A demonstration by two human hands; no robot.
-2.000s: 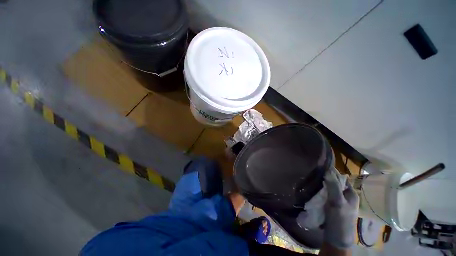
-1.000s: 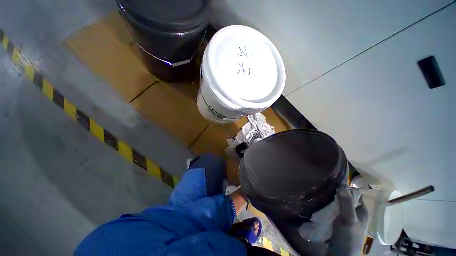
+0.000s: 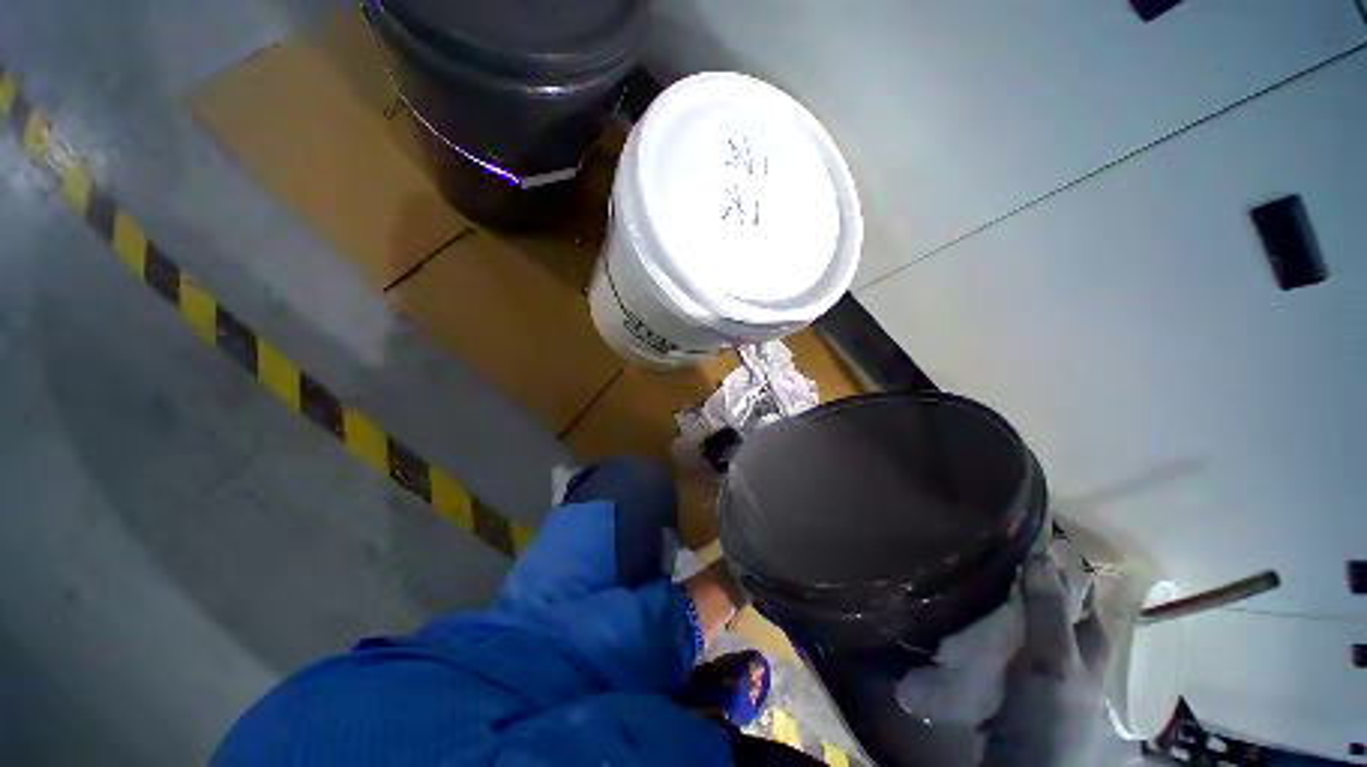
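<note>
A deep, open black pail (image 3: 885, 502) is in front of me, its mouth tilted up toward the camera. Its inside looks dark grey. My right hand (image 3: 1037, 644), in a pale glove, is at the pail's right rim and side, fingers closed on it. A pale, smooth patch (image 3: 957, 671) lies against the pail beside this glove; I cannot tell if it is a rag or part of the glove. My left hand (image 3: 711, 596) shows only as a bare wrist strip at the pail's left; its fingers are hidden.
A white lidded pail (image 3: 735, 202) and black lidded pail (image 3: 517, 90) stand on cardboard (image 3: 323, 180). Crumpled white cloth (image 3: 765, 382) lies between pails. A white container (image 3: 1151, 667) with a stick (image 3: 1211, 595) is at right. Yellow-black tape (image 3: 278, 372) crosses the floor. A pale panel (image 3: 1049, 285) stands behind.
The open pail sits lower and further right in view, and its mouth has tilted. The right glove has moved with it. The lidded pails have shifted right in view.
</note>
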